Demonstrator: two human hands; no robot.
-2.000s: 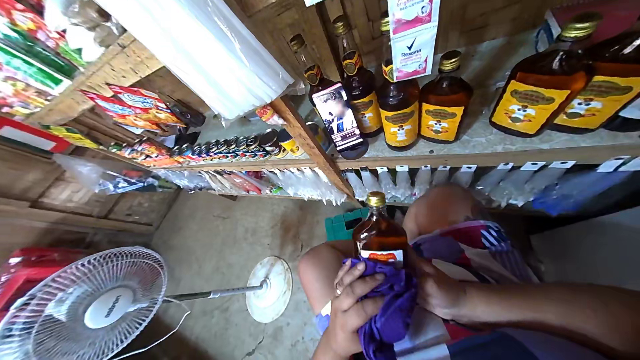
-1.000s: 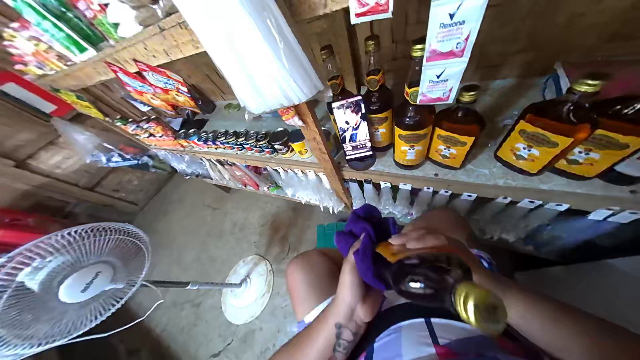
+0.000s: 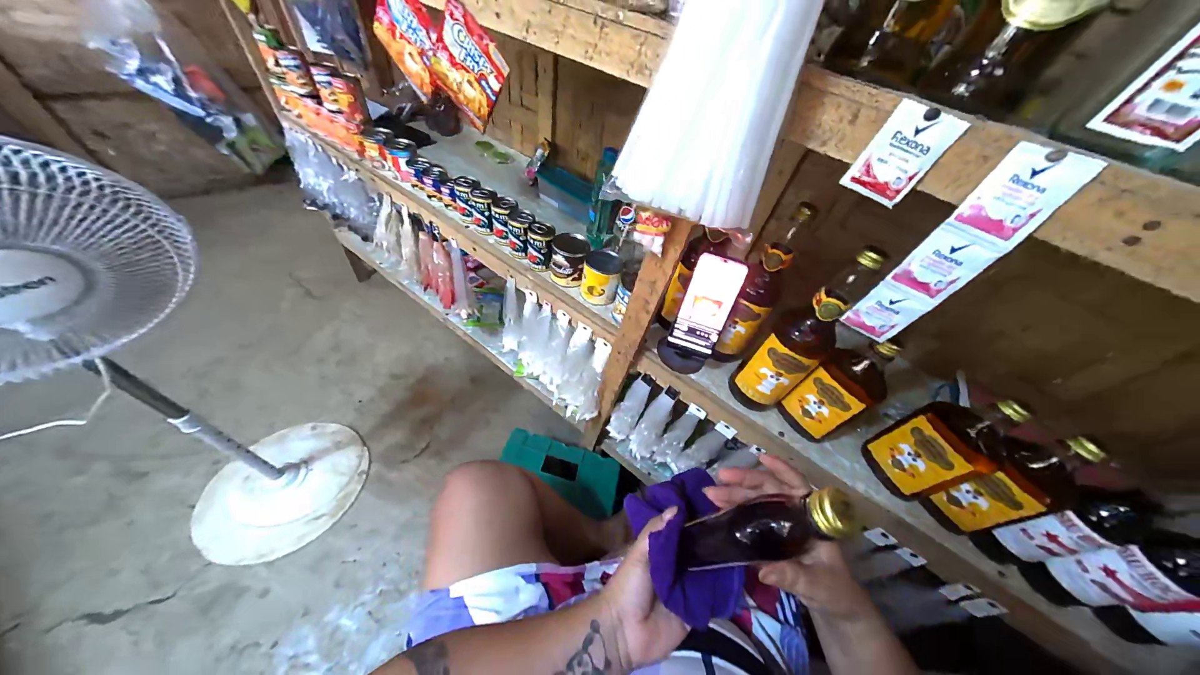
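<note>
A dark glass bottle with a gold cap (image 3: pixel 761 532) lies tilted above my lap, its cap pointing right. My left hand (image 3: pixel 639 589) presses a purple cloth (image 3: pixel 692 600) around the bottle's lower end. From the right, my right hand (image 3: pixel 814 572) holds the bottle near its shoulder, with the fingers raised behind it. The cloth hides the bottle's base and label. Similar bottles with yellow labels (image 3: pixel 774 371) stand on the wooden shelf in front of me.
A phone (image 3: pixel 709 302) on a stand leans before the shelf bottles. Small cans (image 3: pixel 518 231) line the shelf at left. A pedestal fan (image 3: pixel 281 492) stands on the concrete floor, and a green plastic crate (image 3: pixel 564 469) is beside my knee. Sachets (image 3: pixel 1022 199) hang at upper right.
The bottle was upright two seconds ago, then tipped with its cap toward me; now its cap points right. The cloth has stayed against it. The view has shifted.
</note>
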